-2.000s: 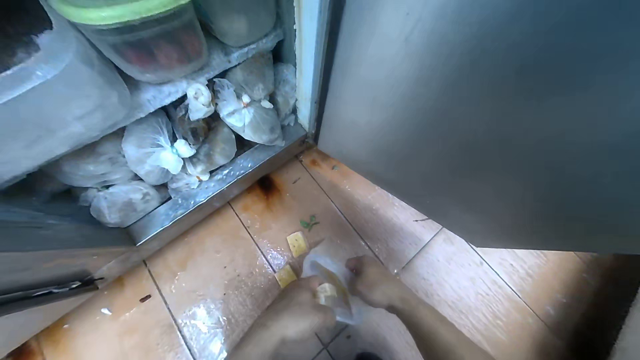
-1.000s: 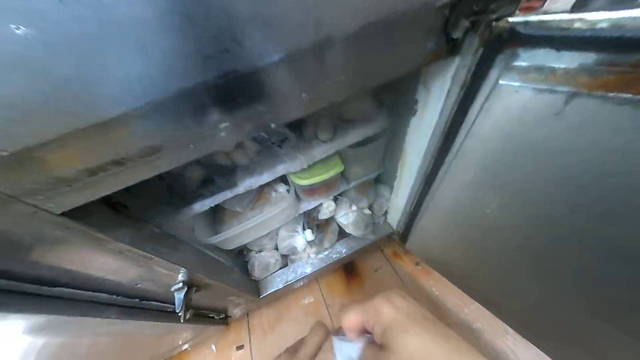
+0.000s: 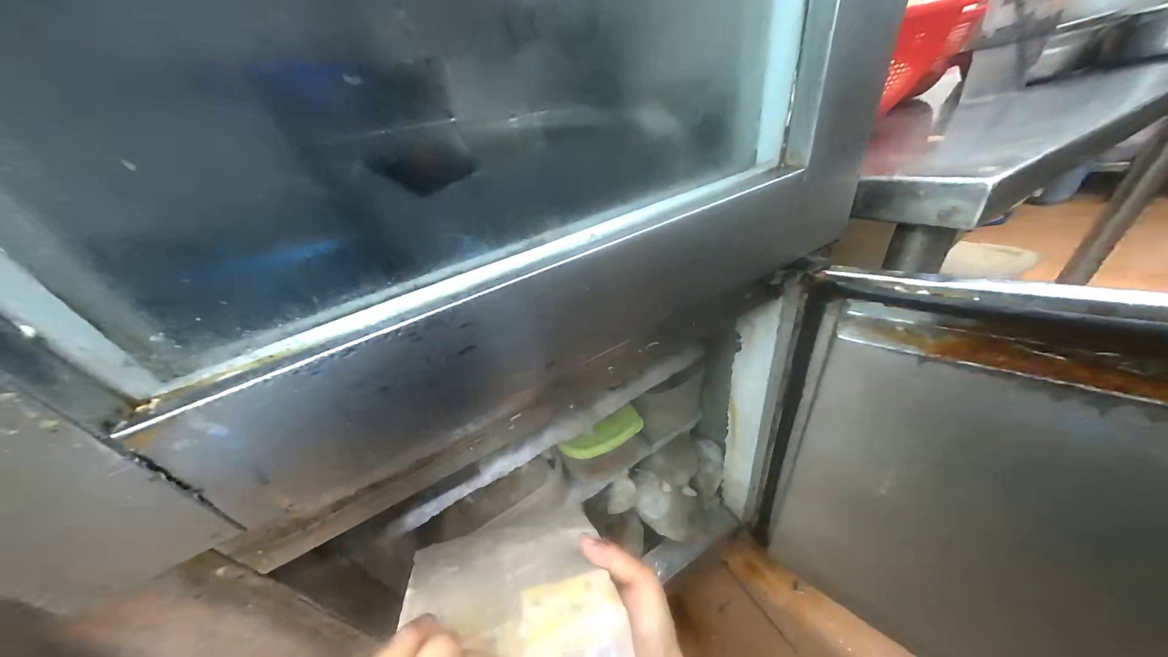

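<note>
A translucent plastic bag [image 3: 497, 566] is spread between my two hands at the bottom centre, with pale yellow flat pieces [image 3: 561, 607] in its lower part. My left hand [image 3: 424, 639] grips its lower left edge and is partly cut off by the frame. My right hand [image 3: 634, 589] holds the right edge, thumb at the top corner. Behind the bag, the lower compartment of a steel refrigerator stands open, with a container with a green lid [image 3: 604, 432] and several knotted plastic bags [image 3: 662, 497] inside.
The refrigerator's steel frame and upper glass door [image 3: 438, 182] fill the upper left. Its lower steel door [image 3: 967, 493] stands swung open at right, rust along its top. A steel table [image 3: 1004, 155] with a red plastic basket [image 3: 931, 46] is at upper right; tiled floor [image 3: 785, 602] lies below.
Two seconds ago both hands were low over the floor tiles, beside yellow pieces lying there. Now they hold the bag spread in front of the compartment. The view has tilted up.
</note>
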